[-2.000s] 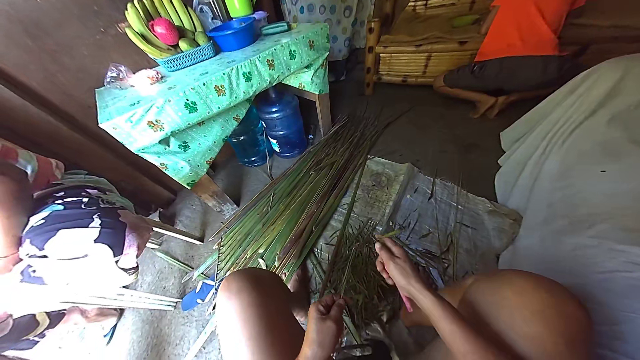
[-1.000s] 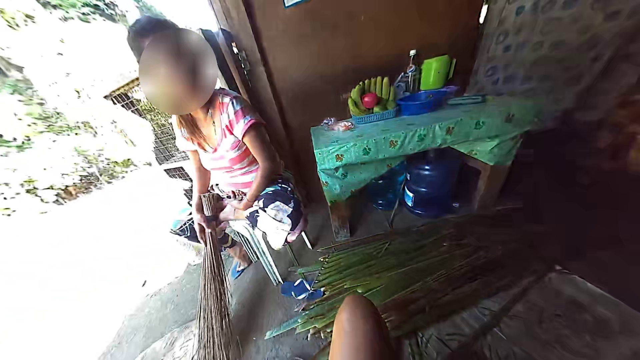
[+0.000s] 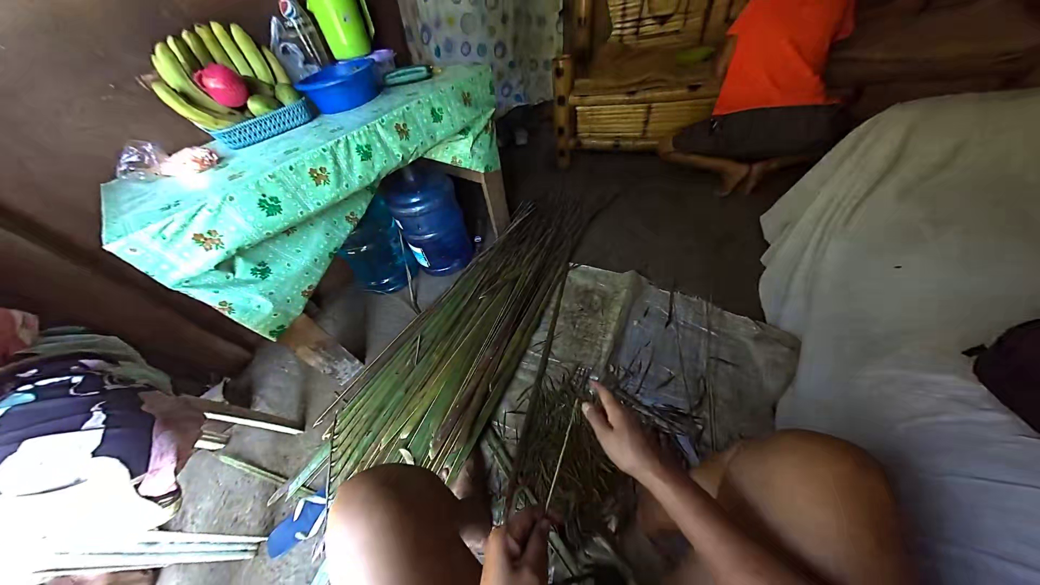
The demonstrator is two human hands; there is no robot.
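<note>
Low between my knees, my left hand (image 3: 518, 546) is closed around the lower end of a thin palm leaf strip (image 3: 562, 455). My right hand (image 3: 621, 435) is up and to the right of it, fingers bent near the strip's upper end; whether it grips the strip or something small is not clear. Long green and brown palm leaves (image 3: 443, 357) lie in a spread bundle on the floor to the left. Under and around my right hand is a heap of thin leaf shavings (image 3: 585, 475) on a worn sheet (image 3: 699, 341).
A table with a green patterned cloth (image 3: 268, 219) stands at upper left, blue water jugs (image 3: 426, 219) beneath it. A seated person's patterned clothing (image 3: 73, 422) shows at left. Another person in an orange shirt (image 3: 776, 57) is by a bamboo bench (image 3: 626, 122). Pale cloth (image 3: 910, 268) hangs at right.
The view has swung back right and down from the seated person holding a stick broom. Both my hands, out of sight one second ago, are in view again.
</note>
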